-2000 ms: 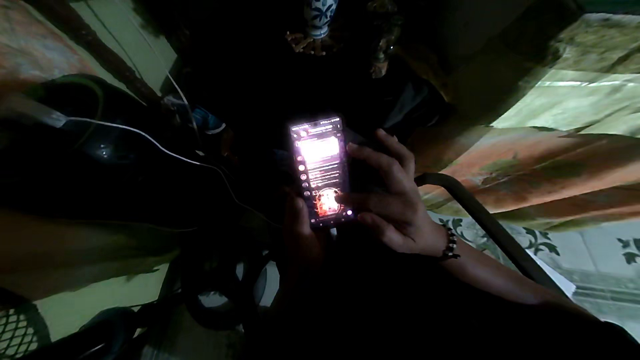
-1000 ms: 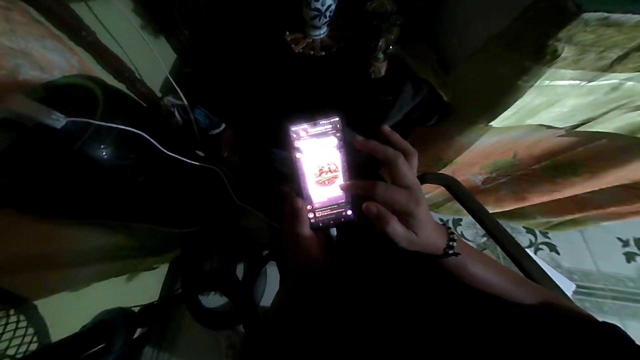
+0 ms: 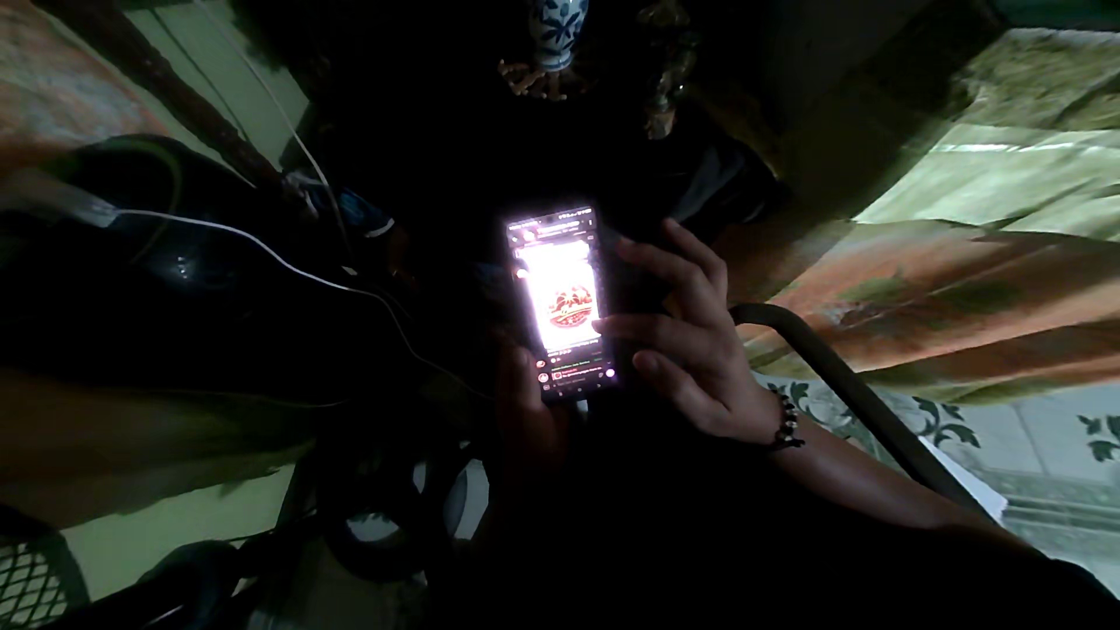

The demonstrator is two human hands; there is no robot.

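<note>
A smartphone (image 3: 563,302) with a bright lit screen stands upright in the middle of the head view; the screen shows a red picture on white and some writing. My left hand (image 3: 531,407) holds its lower left edge, mostly lost in the dark, with the thumb beside the frame. At the phone's right side is my right hand (image 3: 700,341), fingers spread and holding nothing, one fingertip at the screen's right edge. A beaded bracelet (image 3: 787,418) circles the right wrist. From the left a white cable (image 3: 262,249) runs toward the phone's bottom end, where a pale plug shows.
A blue and white vase (image 3: 557,33) stands at the top. Orange and green curtains (image 3: 884,297) hang on the right, past a dark curved metal bar (image 3: 844,376). Patterned tiles (image 3: 1032,437) lie beyond it. Dark round shapes fill the lower left, near a mesh panel (image 3: 31,577).
Two seconds ago the screen showed dark rows of writing with a small picture low down; now a larger white area with a red picture fills it. My right thumb and fingers have shifted slightly.
</note>
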